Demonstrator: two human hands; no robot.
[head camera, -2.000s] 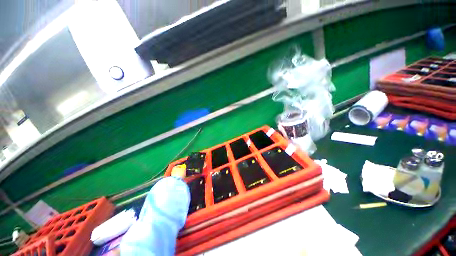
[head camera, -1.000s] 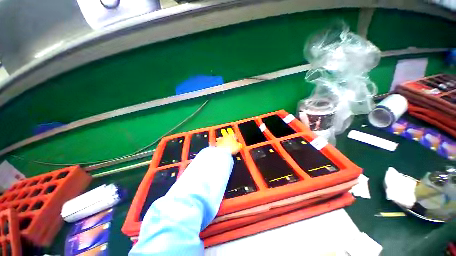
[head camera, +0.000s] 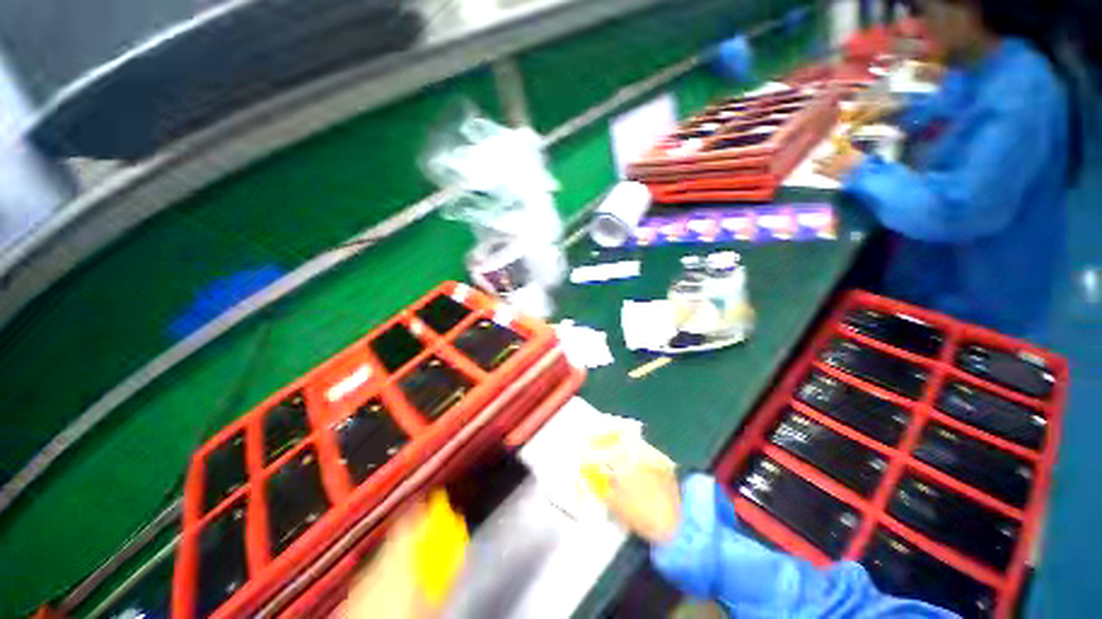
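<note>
My left hand (head camera: 417, 559), blurred and with yellow finger cots, is at the bottom, gripping a dark phone (head camera: 489, 486) by its near side, low over the white work sheet (head camera: 538, 532). My right hand (head camera: 638, 486), also with yellow cots, is over the sheet's right part, apart from the phone; blur hides whether its fingers hold anything. The stacked red-orange phone tray (head camera: 326, 466) stands left of the sheet. Its top layer holds black phones, and one back-row pocket is empty except for a white patch.
Another phone tray (head camera: 894, 441) is at right, beside the bench. Dispenser bottles (head camera: 723, 296), tissue (head camera: 647, 324), a thin stick (head camera: 649, 366), a white strip (head camera: 604, 272), a roll (head camera: 620, 214) and bagged tape (head camera: 502, 264) lie behind. A film strip (head camera: 737, 225), more trays (head camera: 737, 145) and a person in blue (head camera: 985, 169) are farther back.
The view has swung right. My left hand has left the tray's back row and come down to the sheet with a phone; that pocket is now empty. My right hand has come into view.
</note>
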